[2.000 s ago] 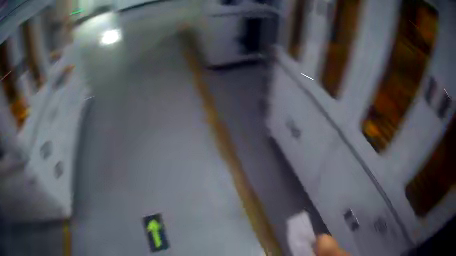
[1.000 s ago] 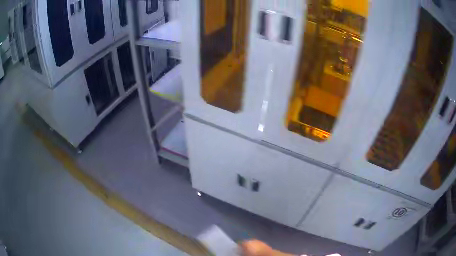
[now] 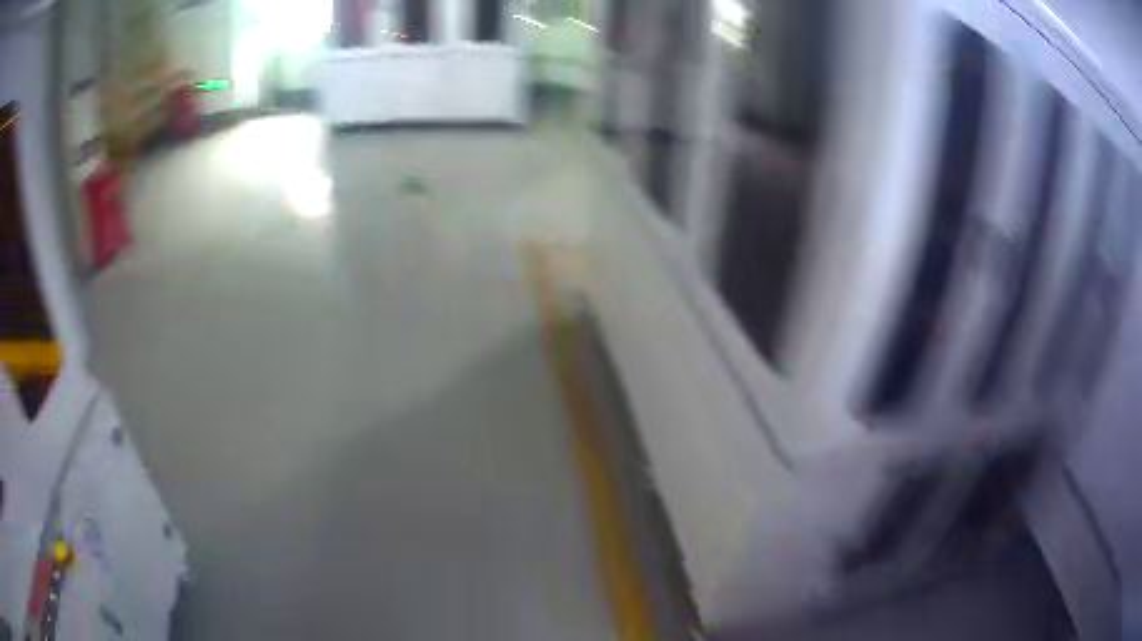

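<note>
Neither of my hands is in the picture, and no held thing shows. The view is blurred. Nearest in front of me is the grey floor [image 3: 363, 413] of an aisle, with a yellow line [image 3: 582, 438] along its right side. A long white machine cabinet [image 3: 701, 438] with dark windows stands close on the right, beyond the line.
A white cabinet [image 3: 107, 538] with a yellow and red part stands at the lower left edge. A red object [image 3: 105, 215] stands farther back on the left. A white unit [image 3: 423, 88] stands across the far end, near bright light.
The view has swung from the machine with amber windows to look along the aisle. The hand and the white sheet-like item seen low in the earlier frames are out of the picture.
</note>
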